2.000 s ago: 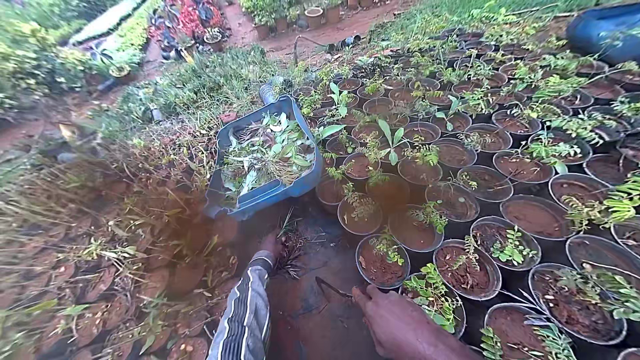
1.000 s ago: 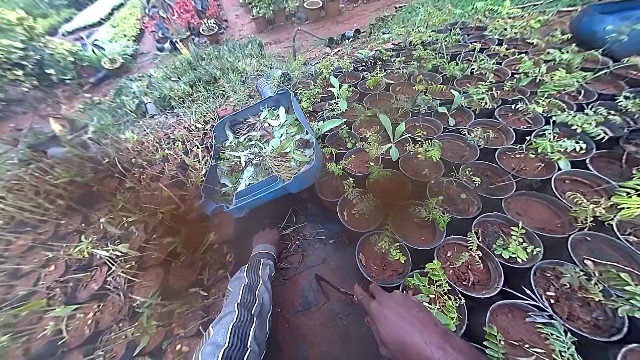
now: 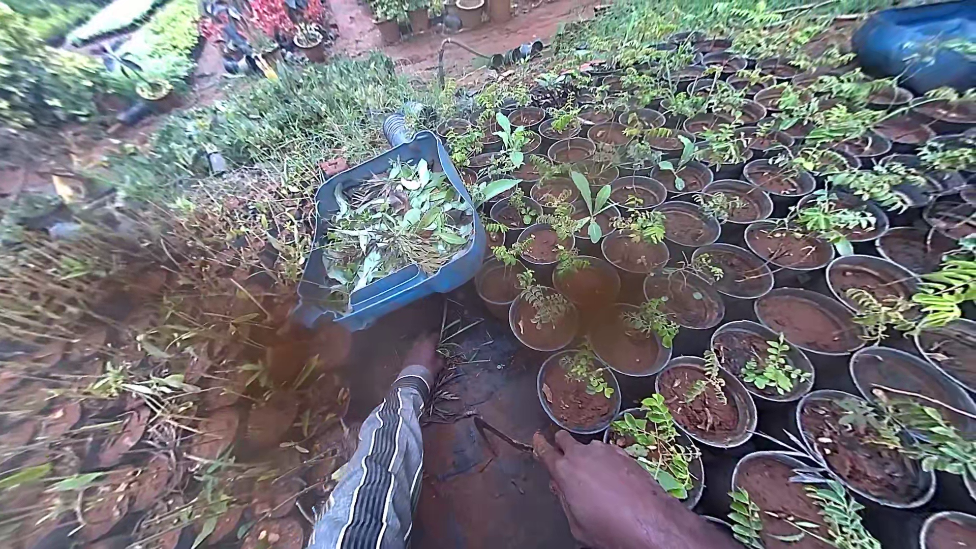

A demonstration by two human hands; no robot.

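My right hand [image 3: 568, 465] is closed on one end of a thin, dark, curved stick-like tool [image 3: 499, 435], whose bent tip lies low over the wet ground. To its left, my left hand [image 3: 425, 352], below a striped grey sleeve, reaches down beside a small heap of dry stems and weeds [image 3: 446, 381]. Its fingers are mostly hidden, so what they hold cannot be seen. Just beyond it sits a blue plastic container [image 3: 457, 278], cut open and tilted, filled with pulled green leaves and stems [image 3: 404, 221].
Rows of black pots with reddish soil and seedlings [image 3: 576, 393] stand close on the right. Dense low plants [image 3: 152, 366] cover the left side. A blue drum [image 3: 915, 46] lies at the upper right, and a bent pipe [image 3: 457, 44] rises near the path behind.
The loose stems beside my left hand lie differently from two seconds ago. My right hand keeps nearly the same place with the curved tool.
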